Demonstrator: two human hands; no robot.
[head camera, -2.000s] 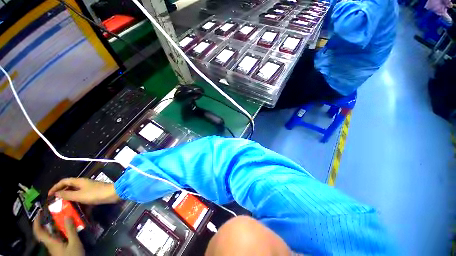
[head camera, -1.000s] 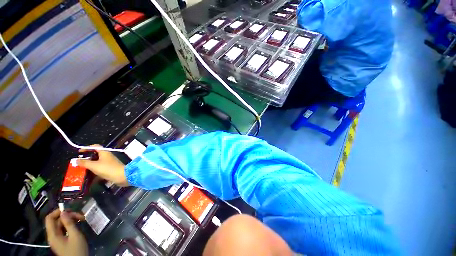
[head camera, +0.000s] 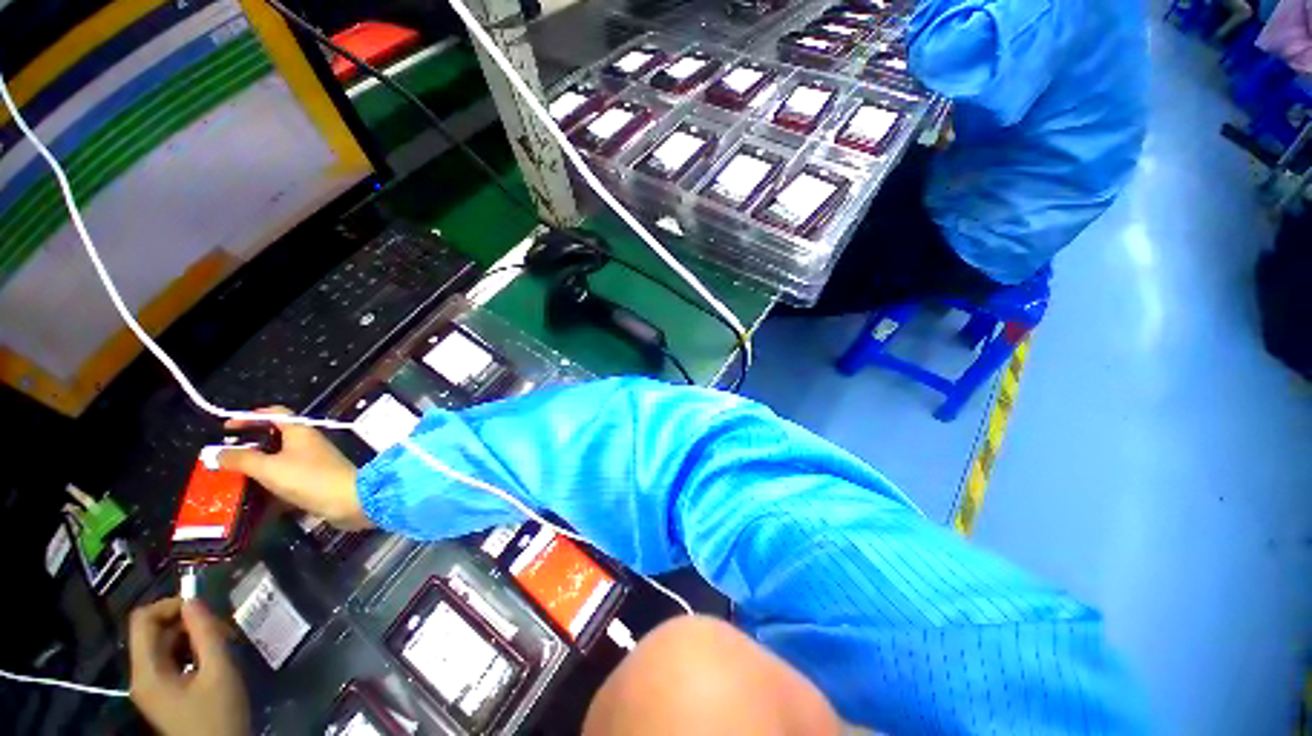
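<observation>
My right hand (head camera: 299, 469) holds a dark-red phone with a lit orange screen (head camera: 213, 498) by its upper end, above the left end of the tray area. My left hand (head camera: 187, 664) pinches a white cable plug (head camera: 189, 581) at the phone's lower end. Whether the plug is fully in cannot be told. A second phone with an orange screen (head camera: 563, 581) lies in the clear tray (head camera: 334, 633) with a white cable at its end. Phones with white labels (head camera: 455, 656) lie in other pockets. A white label piece (head camera: 269, 615) lies beside my left hand.
A black keyboard (head camera: 338, 309) and orange-edged monitor (head camera: 158, 173) stand behind. A green clip (head camera: 101, 526) lies left. A black scanner (head camera: 597, 309) sits near the bench edge. Stacked phone trays (head camera: 720, 245) and a person in blue (head camera: 1036, 130) are beyond. A white cable (head camera: 101, 281) crosses the view.
The orange-screen phone was low between both hands, then rose in my right hand. The white plug has come into view in my left hand at its lower end. The monitor now shows green bands.
</observation>
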